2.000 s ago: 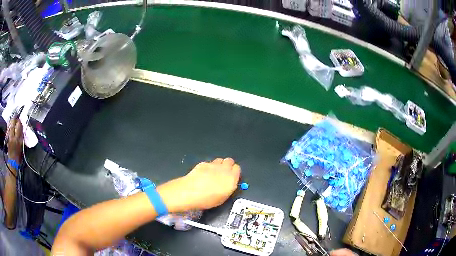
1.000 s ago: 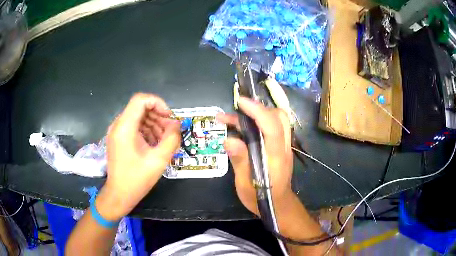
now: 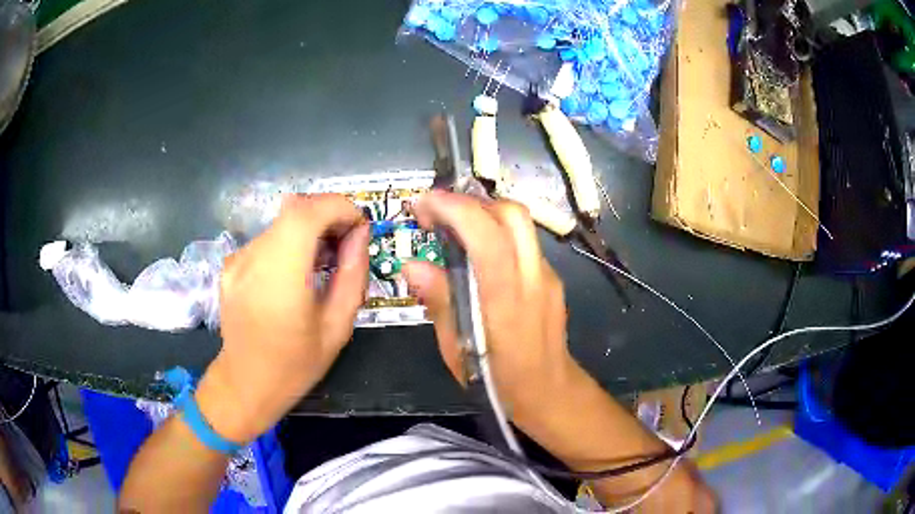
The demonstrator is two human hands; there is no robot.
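A white power strip housing (image 3: 396, 315) lies open on the dark mat, with a green circuit board (image 3: 386, 263) inside. My left hand (image 3: 301, 291) is over its left side, fingers bent at the board's edge; whether they hold anything is hidden. A bit of blue shows on the board between my hands. My right hand (image 3: 492, 271) is at the housing's right side, fingertips on or just above the board. The blurred soldering iron (image 3: 464, 281) lies upright in view across this hand, its front end pointing away from me. The wrapped cord (image 3: 135, 289) lies left of the housing.
Cutters with pale handles (image 3: 568, 166) lie right of the housing. A bag of blue discs (image 3: 592, 50) is behind them. A cardboard tray (image 3: 702, 191) at right holds a dark metal stand (image 3: 771, 85) and two loose discs. The whitish feed tube (image 3: 803, 333) curves in from the right.
The view has shifted slightly. My right hand has closed in on the board, with the iron still at it. My left hand remains at the housing's left side. The cutters are now less covered.
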